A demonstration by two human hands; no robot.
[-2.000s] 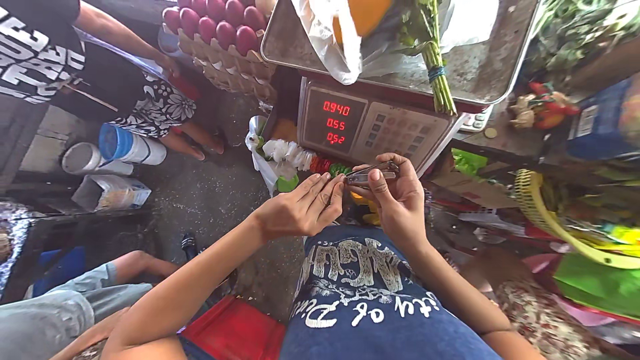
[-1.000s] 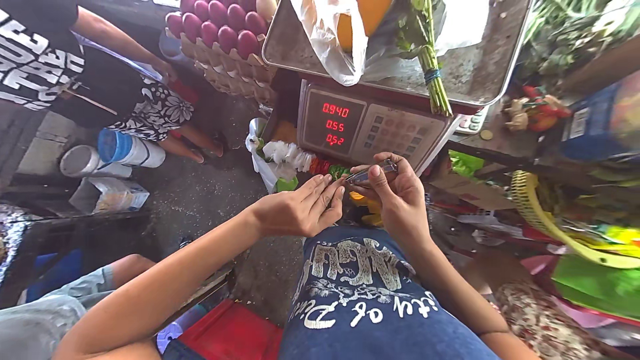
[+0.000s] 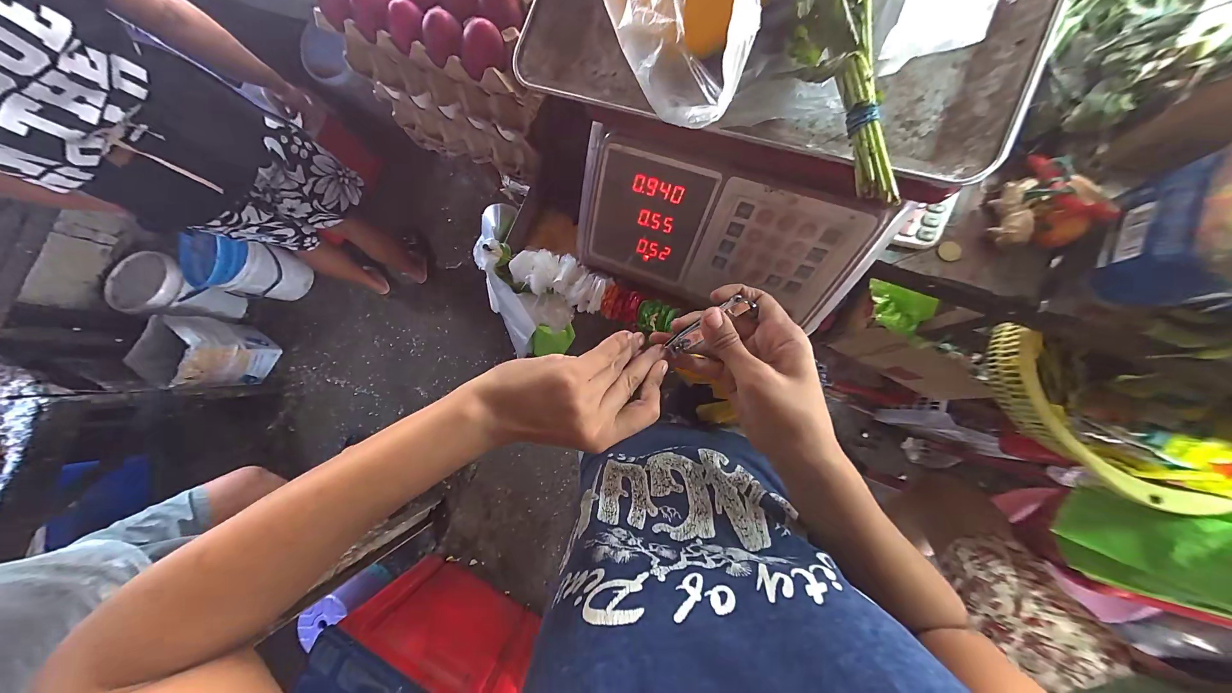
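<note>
Between the thumb and fingers of my right hand [image 3: 760,351] is a metal nail clipper [image 3: 707,324], its jaw end at the fingertips of my left hand [image 3: 597,390]. The left hand holds nothing that I can see; its fingers are bent and close together. Both hands are above my lap, in front of a digital weighing scale [image 3: 751,231] with lit red digits. On the scale's metal tray [image 3: 962,115] lie a plastic bag [image 3: 674,67] with something orange inside and a bundle of green stems [image 3: 866,125] tied with a blue band.
Stacked egg trays [image 3: 452,106] hold pink-red eggs. A person [image 3: 192,135] stands at the left near white and blue buckets [image 3: 245,265]. White, red and green plastic bunches [image 3: 577,284] hang below the scale. A yellow basket [image 3: 1025,385] is at the right, a red container [image 3: 443,626] below.
The clipper has stayed in my right hand at my left fingertips throughout. The person at the left has shifted slightly, and so has the seated person at the lower left.
</note>
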